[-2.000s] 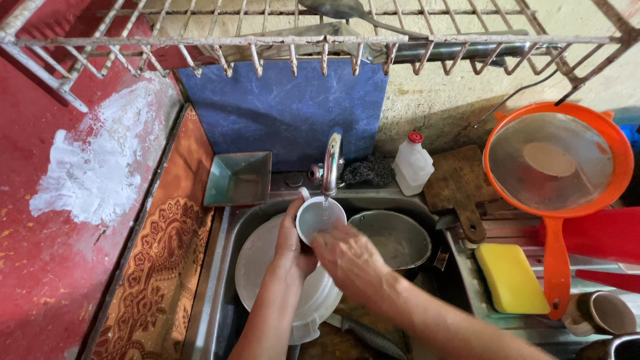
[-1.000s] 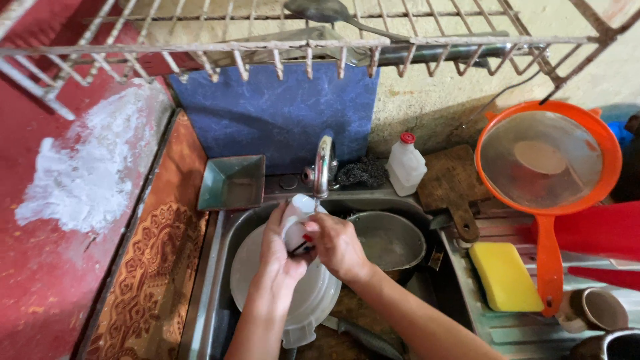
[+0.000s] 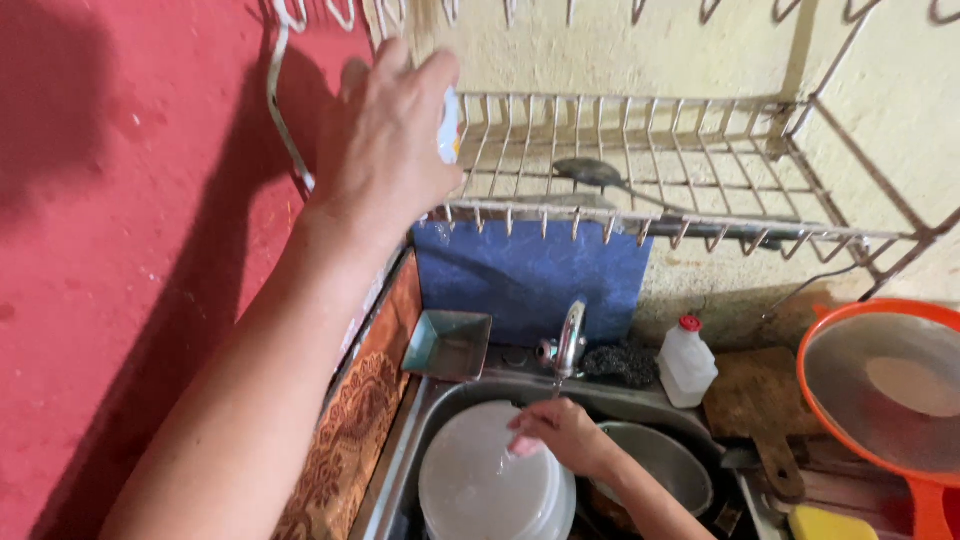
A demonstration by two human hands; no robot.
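Observation:
My left hand (image 3: 394, 127) is raised at the left end of the wire dish rack (image 3: 660, 180), its fingers around a white cup (image 3: 449, 127) that shows only in part. Low over the sink, my right hand (image 3: 551, 429) is beneath the chrome faucet (image 3: 571, 341), from which water runs; its fingers are partly curled and no object shows in them. Under that hand lies an upturned white plastic container (image 3: 487, 469), wet on top. An oval metal pan (image 3: 660, 465) rests beside it in the sink.
A square dish (image 3: 450, 345) stands on the sink's back left corner. Black scouring mesh (image 3: 619, 364), a red-capped bottle (image 3: 686, 367), a wooden board (image 3: 757, 397), an orange strainer (image 3: 885, 382) and a yellow sponge (image 3: 829, 523) lie rightward. A dark ladle (image 3: 589, 172) lies on the rack.
My left hand has risen from the sink to the rack with the white cup. My right hand has let go of the cup and stays near the faucet. The view has tilted upward.

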